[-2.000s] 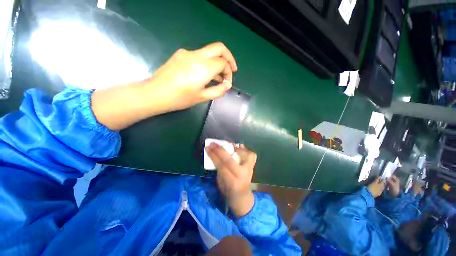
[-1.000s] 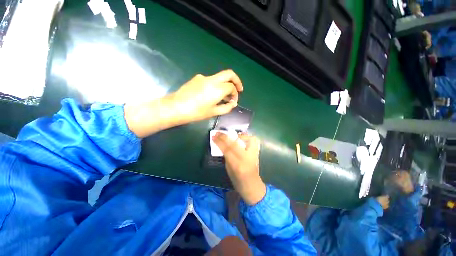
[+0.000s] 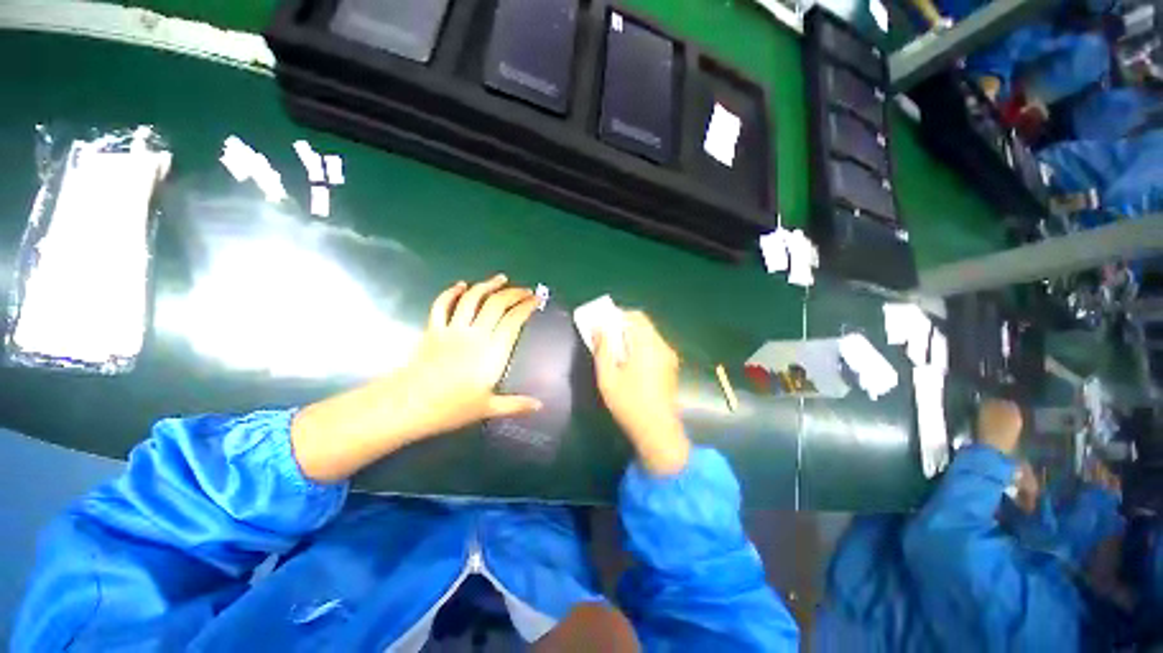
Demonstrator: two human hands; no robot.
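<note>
A dark smartphone [image 3: 542, 383] lies flat on the green bench in front of me, with a small white tab [image 3: 542, 296] at its top edge. My left hand [image 3: 475, 347] is at the phone's left side, with its fingertips near the top edge and the thumb across its surface; it appears to grip the phone's edge. My right hand [image 3: 635, 370] is just right of the phone and holds a folded white wiping cloth [image 3: 599, 324] in its fingers, off the screen.
A black foam tray [image 3: 510, 153] with phones and a white slip lies beyond; a second tray [image 3: 857, 249] stands right. Bagged white film [image 3: 89, 255] lies far left. A yellowish stick [image 3: 726, 387], a bottle [image 3: 801, 366] and white scraps [image 3: 931, 396] lie right, beside another worker's sleeve [image 3: 959, 510].
My left hand has opened from a pinch at the phone's top and moved to its left side. My right hand has moved with the cloth off the screen to the right. The view has shifted.
</note>
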